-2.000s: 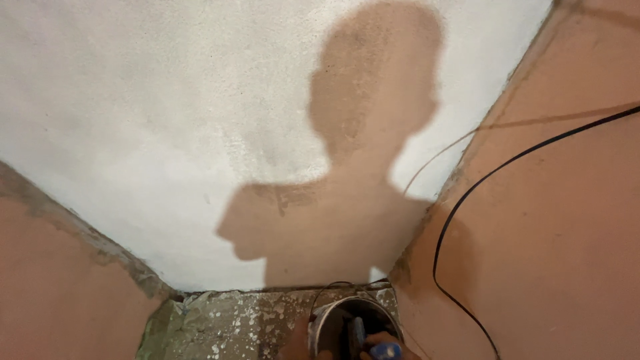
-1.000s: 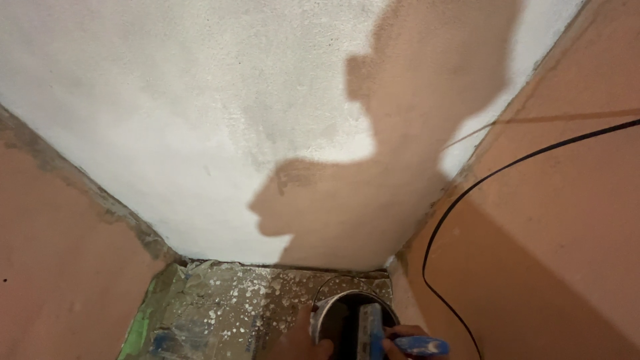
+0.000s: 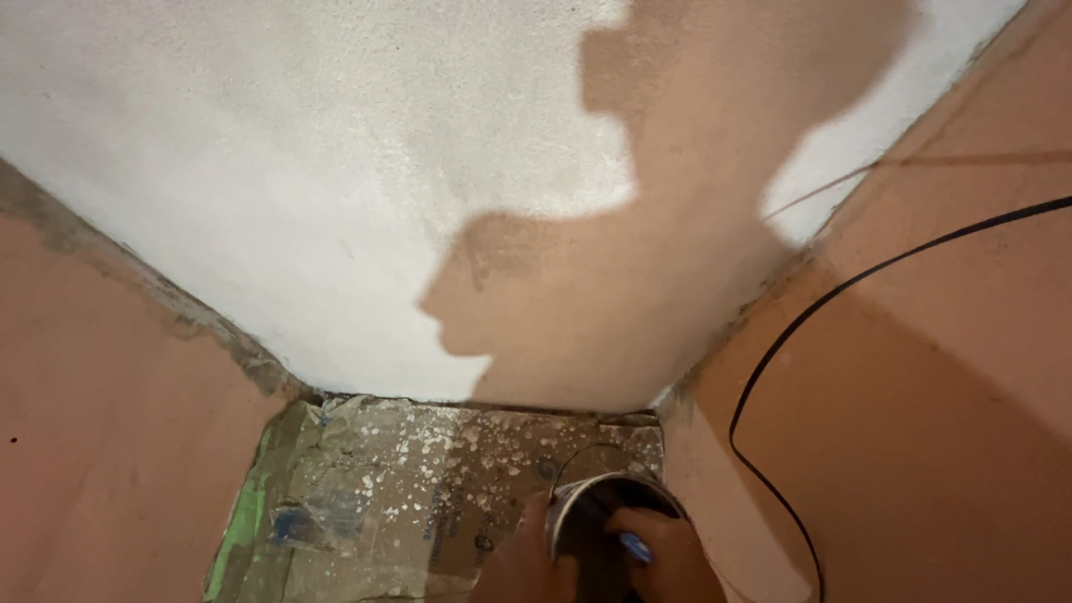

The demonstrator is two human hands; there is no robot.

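Low in the head view, a round paint bucket [image 3: 578, 487] with a thin wire handle stands on paint-spattered cardboard [image 3: 402, 469]. My left hand [image 3: 528, 557] grips the left side of its rim. Over the bucket's right side, my right hand [image 3: 666, 553] is closed on a brush with a blue handle [image 3: 636, 547]; the brush's head is hidden down in the dark inside of the bucket. The bucket's contents are too dark to make out.
A white-painted wall [image 3: 335, 209] rises behind the bucket, with my shadow across it. Orange-pink walls stand at left [image 3: 109, 402] and right [image 3: 946, 402]. A black cable [image 3: 766, 356] curves down along the right wall. A green strip [image 3: 243, 519] lies along the floor's left edge.
The blue-handled brush, a second ago held up at the bucket's mouth with its head visible, has gone down into the bucket. My shadow has shifted right since two seconds ago.
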